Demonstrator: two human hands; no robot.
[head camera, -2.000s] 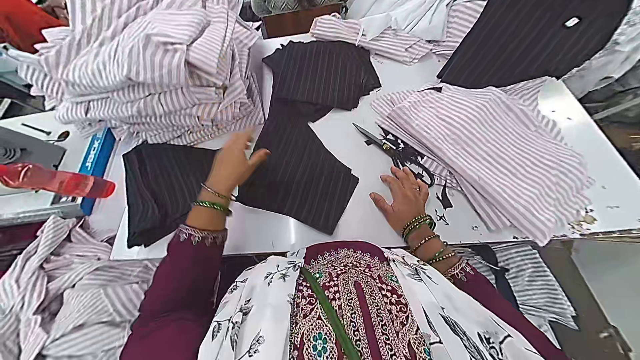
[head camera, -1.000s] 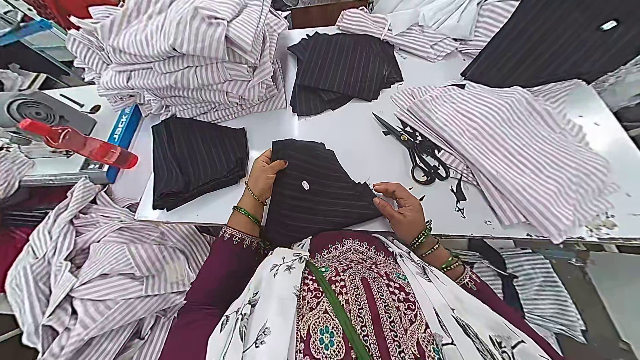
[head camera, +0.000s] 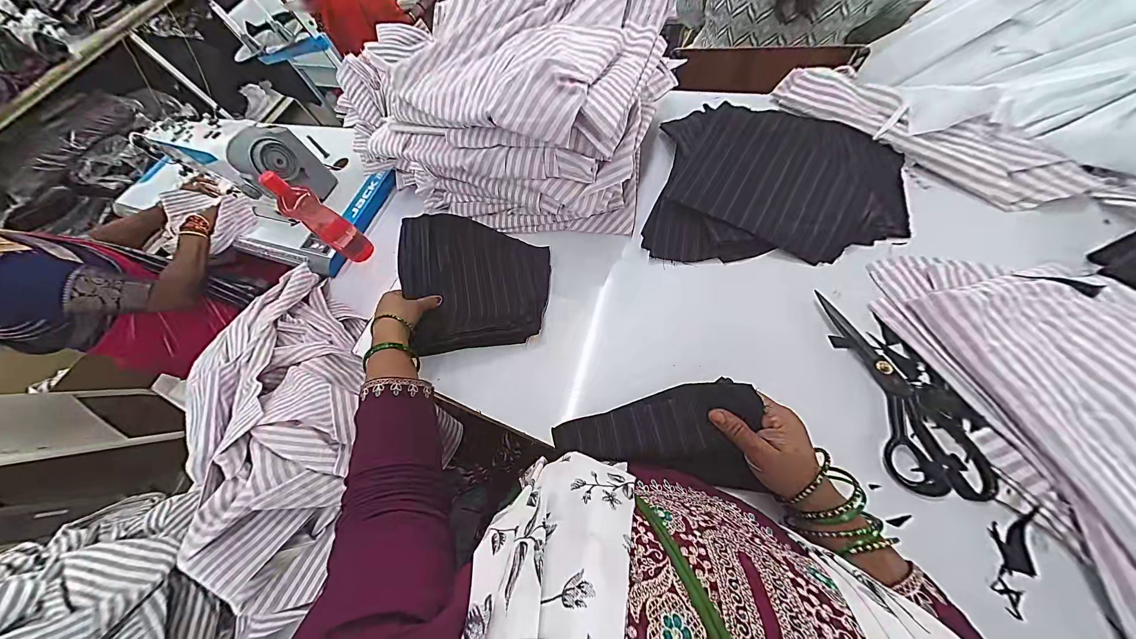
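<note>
My right hand (head camera: 774, 444) grips a dark pinstriped fabric piece (head camera: 657, 424) at the table's front edge, thumb on top. My left hand (head camera: 404, 315) is at the left edge of a stack of dark pinstriped pieces (head camera: 479, 284), its thumb lying over the fabric; whether it grips the stack cannot be told. Another pile of dark pinstriped cut pieces (head camera: 790, 182) lies farther back. Black-handled fabric scissors (head camera: 896, 386) rest to the right of my right hand, among dark scraps, beside a layered stack of pink-and-white striped pieces (head camera: 1021, 355).
A tall heap of striped fabric (head camera: 524, 115) stands at the back. At left are a sewing machine (head camera: 280, 160), a red bottle (head camera: 324, 222) and a co-worker's hands (head camera: 191, 213) on striped cloth. More striped fabric (head camera: 275, 426) hangs beside the white table (head camera: 532, 382).
My left hand has left the dark piece it held near my right hand and moved left to the dark stack. My right hand still holds a dark piece. The view has swung left.
</note>
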